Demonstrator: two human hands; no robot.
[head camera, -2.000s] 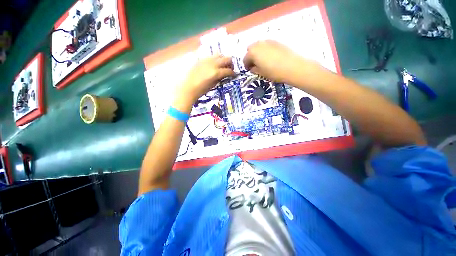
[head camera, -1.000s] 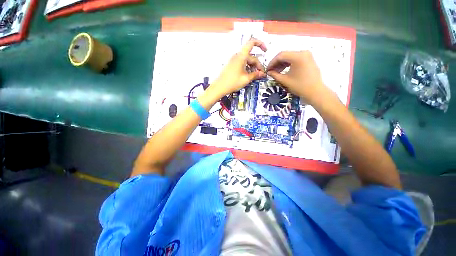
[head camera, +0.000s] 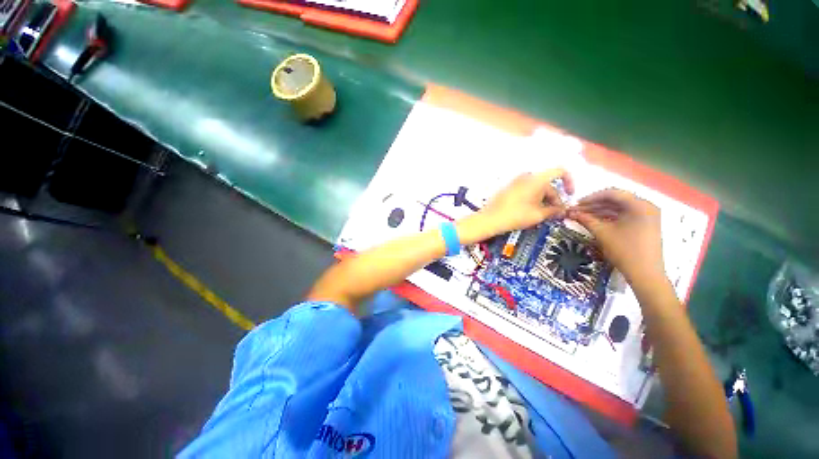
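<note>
A white housing panel (head camera: 404, 170) lies on a red-orange pad (head camera: 516, 359). It carries a blue motherboard (head camera: 548, 309) with a black cooler fan (head camera: 571, 259). A black cable loop (head camera: 431, 206) lies left of the board. My left hand (head camera: 530, 202), with a blue wristband, is at the board's far edge, fingertips pinched together. My right hand (head camera: 624, 224) meets it there, fingertips nearly touching the left ones. Whether anything small is between the fingertips is too small and blurred to tell.
A yellow tape roll or cup (head camera: 305, 88) stands on the green bench mat (head camera: 242, 143). Blue-handled cutters (head camera: 742, 402) and a clear parts bag (head camera: 797, 314) lie at the right. Other units on red pads (head camera: 395, 27) show at the top. Grey floor with a yellow line is lower left.
The view has turned, so the panel now appears tilted and further right. My hands came together at the far edge of the board since the earliest frame and remain close together there.
</note>
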